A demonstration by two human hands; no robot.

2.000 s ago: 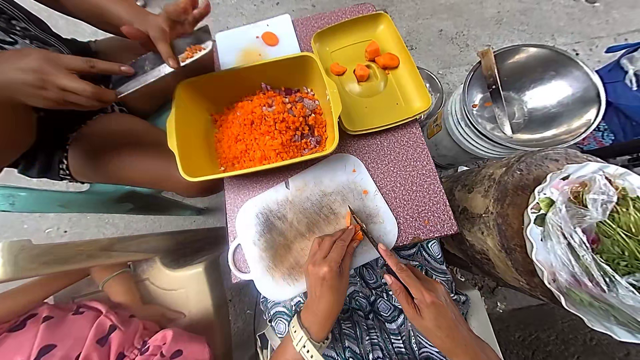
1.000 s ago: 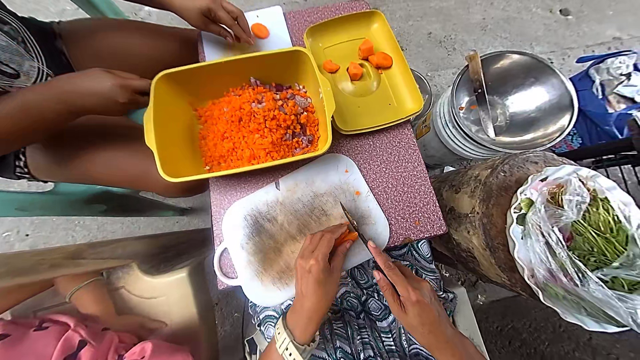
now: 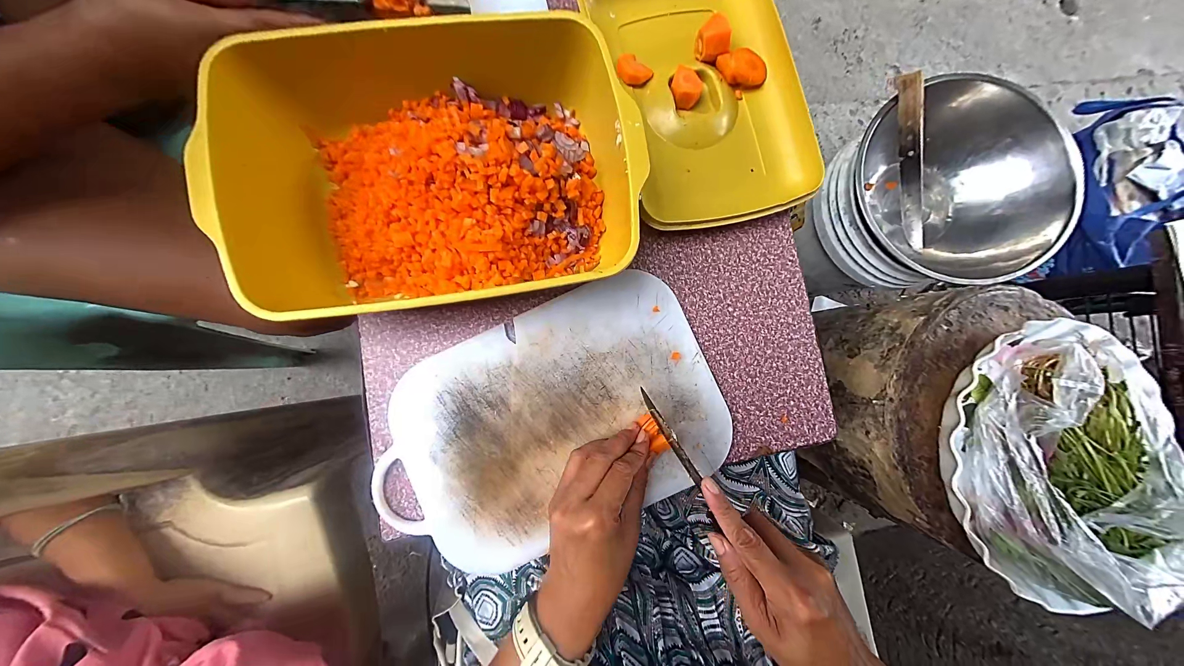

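My left hand (image 3: pixel 599 518) pinches a piece of sliced carrot (image 3: pixel 655 435) against the white plastic cutting board (image 3: pixel 555 398), which is stained dark in its middle. In my right hand (image 3: pixel 777 573) is a kitchen knife (image 3: pixel 675 444), its blade against the carrot and its tip pointing up and left. Small carrot bits lie on the board. Beyond it, a yellow plastic tub (image 3: pixel 268 185) holds diced carrot (image 3: pixel 453 203) and chopped red onion (image 3: pixel 564 148). Several carrot chunks (image 3: pixel 714 37) lie on a yellow lid (image 3: pixel 768 157) to its right.
The speckled pink tabletop (image 3: pixel 740 277) carries board, tub and lid. At right, a second knife (image 3: pixel 911 157) rests across a steel bowl (image 3: pixel 1008 176); nearer, leafy greens (image 3: pixel 1101 462) in a plastic bag sit on a scalloped white plate (image 3: pixel 957 444). Other people sit at upper and lower left.
The other person's hand, over the small white board beyond the tub a second ago, is now back at the upper left, beside some orange pieces. My hands stay at the carrot.
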